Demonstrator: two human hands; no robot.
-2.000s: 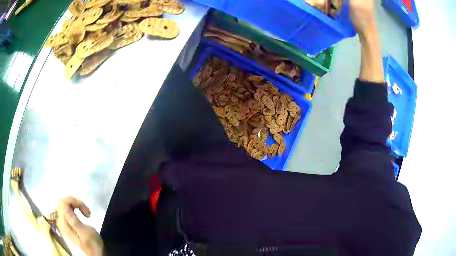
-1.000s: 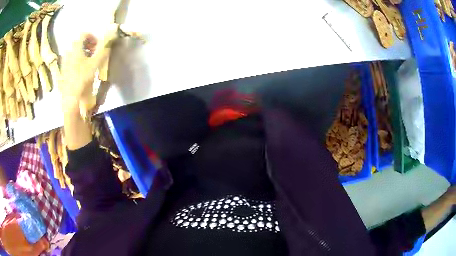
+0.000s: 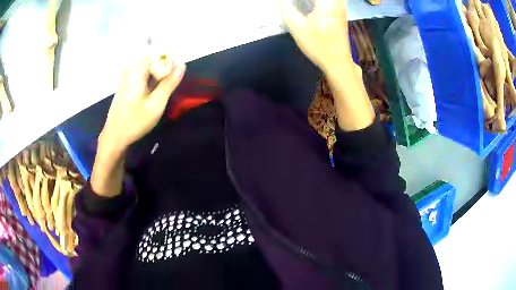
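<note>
My left hand (image 3: 136, 105) is over the near edge of the pale table (image 3: 226, 20), its fingertips closed around a small tan-yellow knobbed piece (image 3: 161, 67); the fingers hide the rest of it. My right hand (image 3: 319, 31) is over the table edge near the top of the view, thumb apart from the fingers. Its fingertips are cut off by the picture's top edge, so I cannot tell if it holds anything. A long tan limb (image 3: 52, 39) lies on the table at the upper left.
A blue bin of tan limbs (image 3: 45, 192) is at the lower left. On the right are brown flat plates (image 3: 322, 110), a green bin (image 3: 418, 135) with a clear bag (image 3: 413, 68), a deep blue bin (image 3: 452, 73) of long parts (image 3: 492, 62), and a light-blue tray (image 3: 444, 212).
The view has turned and shifted. My left hand has moved from the table's left part to the near edge. My right hand has come from the far right to the table edge.
</note>
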